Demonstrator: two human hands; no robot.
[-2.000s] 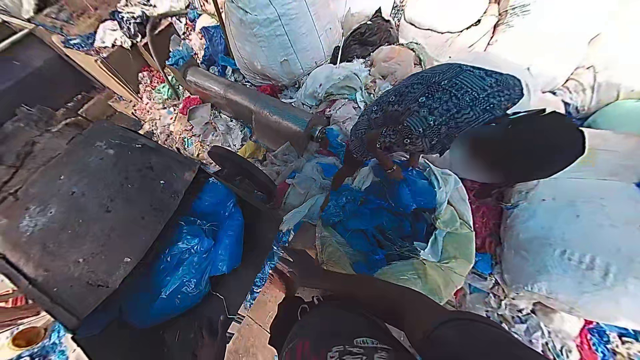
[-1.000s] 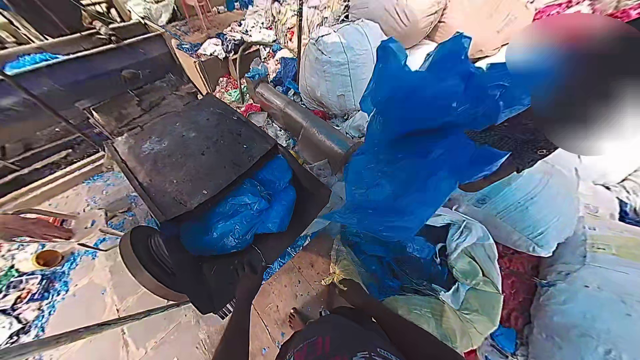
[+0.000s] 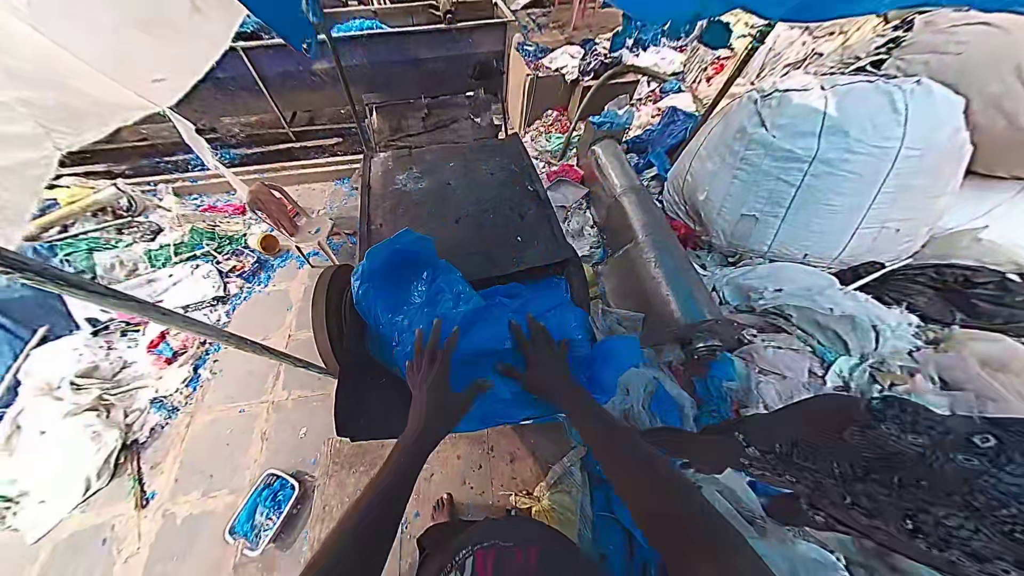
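Observation:
Crumpled blue plastic film (image 3: 496, 320) lies in the dark mouth of a machine, below its sloping black metal cover (image 3: 464, 208). Fingers spread, my left hand (image 3: 436, 384) rests against the film's near left part. My right hand (image 3: 544, 360) lies on the same film a little to the right, also with its fingers apart. Neither hand is closed around anything. At the machine's left side is a dark round wheel or pulley (image 3: 328, 320). More blue film and whitish plastic lie by the machine's right edge, partly behind my right forearm.
A person in a dark patterned garment (image 3: 896, 472) leans in at the lower right. A metal cylinder (image 3: 648, 232) lies right of the machine, near a large white sack (image 3: 824, 168). A pole (image 3: 160, 312) slants in from the left. A tub of blue shreds (image 3: 262, 512) stands on the tiled floor.
My hands, lower and nearer my body a second ago, are now spread on the blue film. The large blue sheet raised beside the other person is no longer there. The view has swung.

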